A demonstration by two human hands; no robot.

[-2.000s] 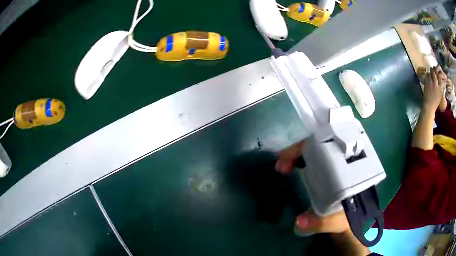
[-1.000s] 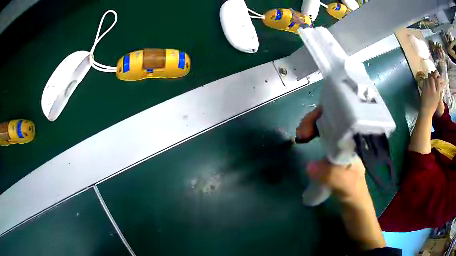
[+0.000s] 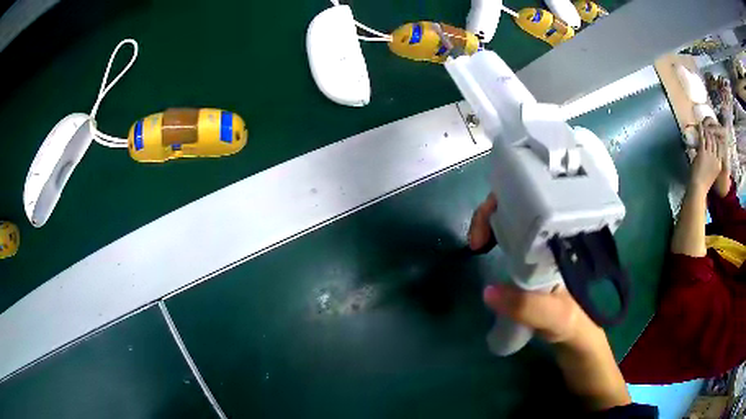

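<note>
My right hand (image 3: 546, 313) is closed around the grip of a white dispensing gun (image 3: 548, 184) above the bench. A finger shows at the front of the grip. The gun's nose points up and left; its tip overlaps a yellow capsule (image 3: 415, 41) on the belt, and I cannot tell if they touch. A white pod (image 3: 337, 61) is corded to that capsule. Another yellow capsule (image 3: 192, 133) with a brown patch is corded to a white pod (image 3: 61, 168) at the left. My left hand is not in view.
The green belt (image 3: 245, 49) lies beyond a pale guide rail (image 3: 270, 213). A slanted grey post (image 3: 622, 45) stands behind the gun. More capsules and pods lie at the top. A white pod (image 3: 604, 155) is partly hidden behind the gun. Another person's hands (image 3: 710, 155) work at the right.
The capsules and pods on the belt have moved left and down. My right hand has swung the gun right, then slightly back left, and its nose now overlaps a different capsule.
</note>
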